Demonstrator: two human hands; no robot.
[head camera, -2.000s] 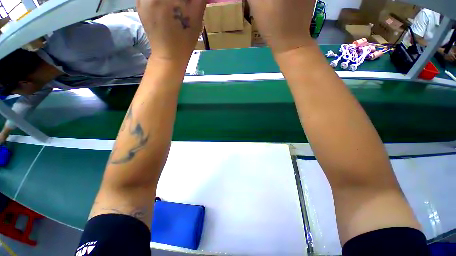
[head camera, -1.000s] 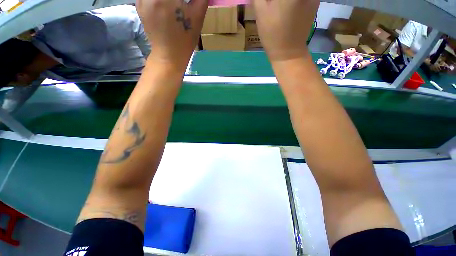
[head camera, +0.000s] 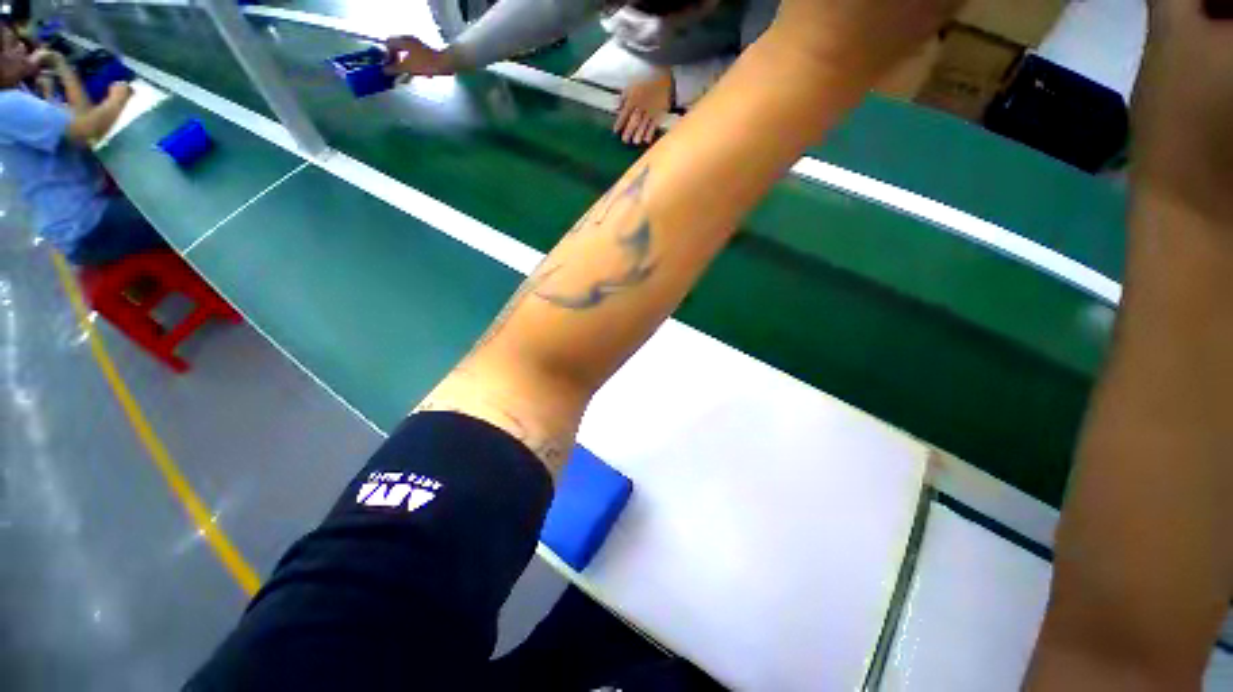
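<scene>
My left forearm rises from the dark sleeve to the top edge, where my left hand is cut off. My right forearm is at the right edge, and my right hand is also out of the picture. No held thing shows. A blue pouch (head camera: 591, 507) lies at the left edge of the white board (head camera: 771, 507), partly hidden by my left arm.
The green conveyor belt (head camera: 879, 304) runs beyond the board. Across it, a person reaches over with a blue case (head camera: 363, 70) in one hand. Another blue case (head camera: 185, 142) lies on the green tabletop (head camera: 365, 270). A seated person and red stool (head camera: 160, 304) are left; a black crate (head camera: 1061, 111) is upper right.
The view has swung left and tilted, showing the floor, the stool and a seated person. Both hands and the pink edge between them have left the picture. The pouch stays on the board.
</scene>
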